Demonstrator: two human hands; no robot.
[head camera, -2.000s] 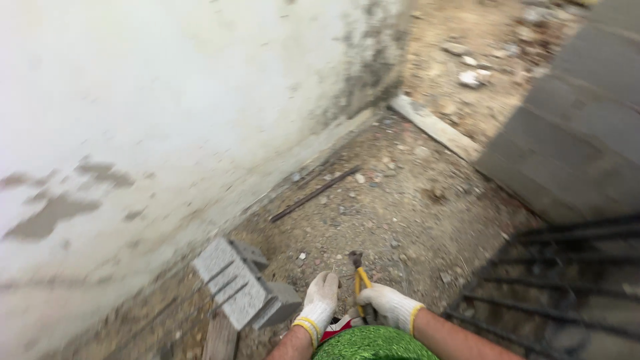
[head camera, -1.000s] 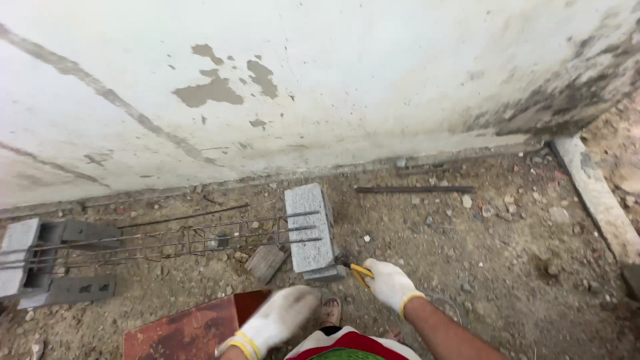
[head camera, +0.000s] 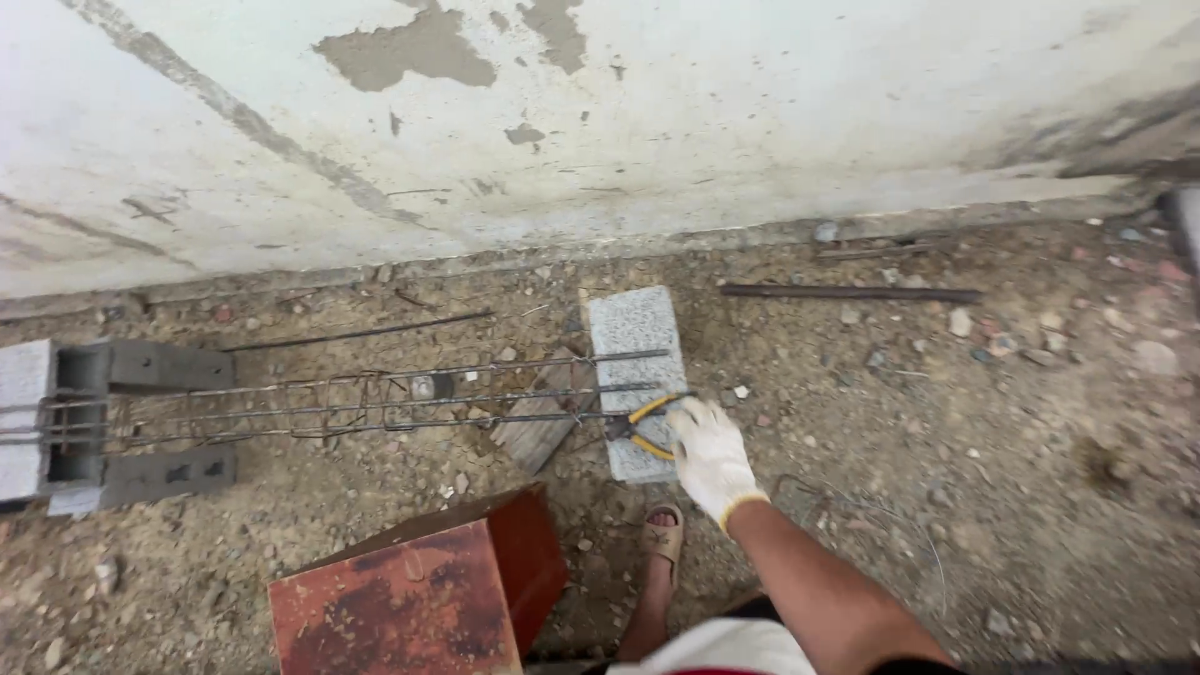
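My right hand (head camera: 714, 459), in a white knit glove with a yellow cuff, holds yellow-handled pliers (head camera: 649, 427) with the handles spread. Their dark jaws are at the end of the nearest steel bar, over a grey concrete block (head camera: 637, 323). A cage of steel rebar (head camera: 375, 411) tied with wire stirrups runs left from this block to more hollow concrete blocks (head camera: 169, 366). My left hand is out of view.
A rusty red box (head camera: 394, 605) stands near my sandalled foot (head camera: 663, 534). A wooden plank piece (head camera: 544, 422) lies under the cage. A loose dark bar (head camera: 848, 293) lies along the stained white wall (head camera: 656, 122), and thin wire (head camera: 900, 511) lies on the right.
The view has swung left and come closer to the cage. My right hand has brought the pliers onto the bar end above the block. My left hand, seen over the red box before, has left the view.
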